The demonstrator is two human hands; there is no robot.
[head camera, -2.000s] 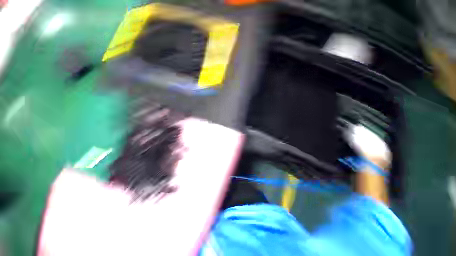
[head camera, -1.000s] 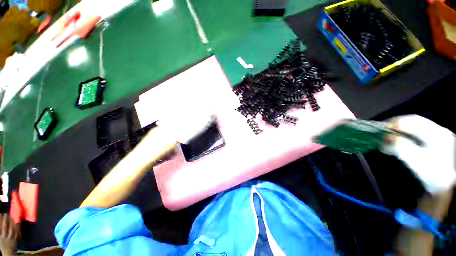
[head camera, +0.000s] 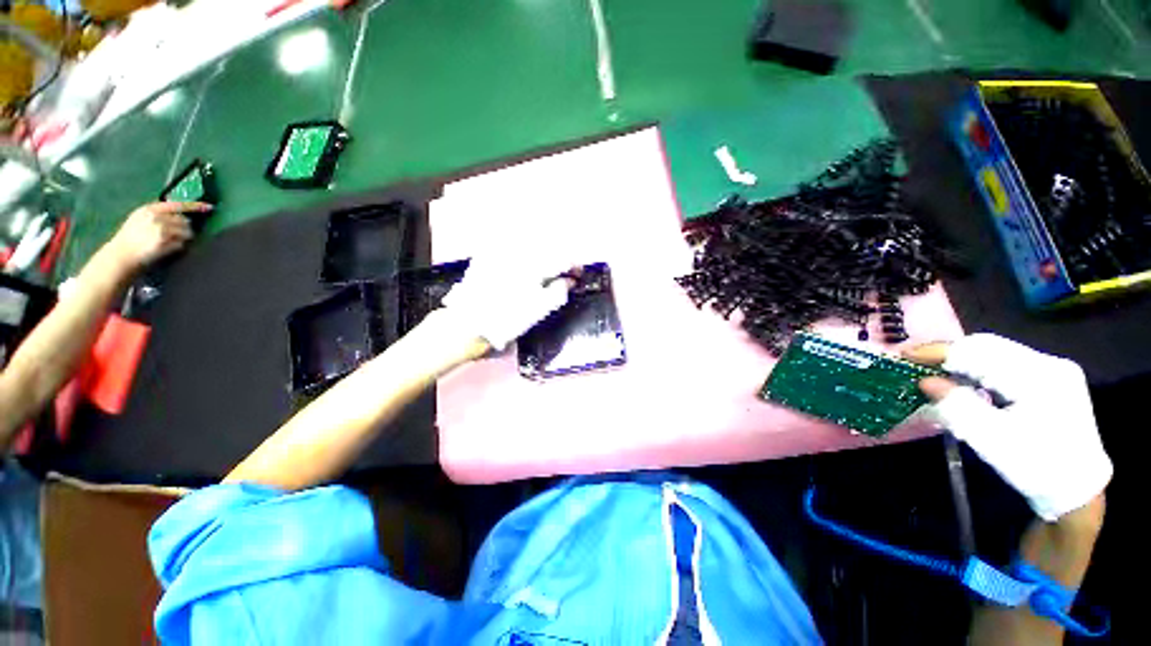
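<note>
My right hand (head camera: 1016, 410), in a white glove with a blue strap at the wrist, grips a green circuit board (head camera: 848, 385) by its right edge, above the pink mat's (head camera: 568, 444) right part. The board has a pale label strip. My left hand (head camera: 511, 303), also gloved, is at the upper left edge of an open black housing (head camera: 574, 338) on the mat. Its fingertips touch or cover the rim; a firm grip cannot be told. A tangled heap of black comb-shaped strips (head camera: 808, 246) lies on the mat's upper right and the green surface.
Several empty black housings (head camera: 366, 242) lie left of the mat. Housings with boards (head camera: 307, 154) sit on the green belt (head camera: 505, 76); another person's hand (head camera: 158, 234) touches one. A blue-and-yellow box (head camera: 1060, 189) of black strips stands right. A black box (head camera: 802, 34) is at the back.
My right hand has brought the board over the mat, its face now showing. My left hand stays at the housing. The view has shifted, and another person's hand has reached a boarded housing.
</note>
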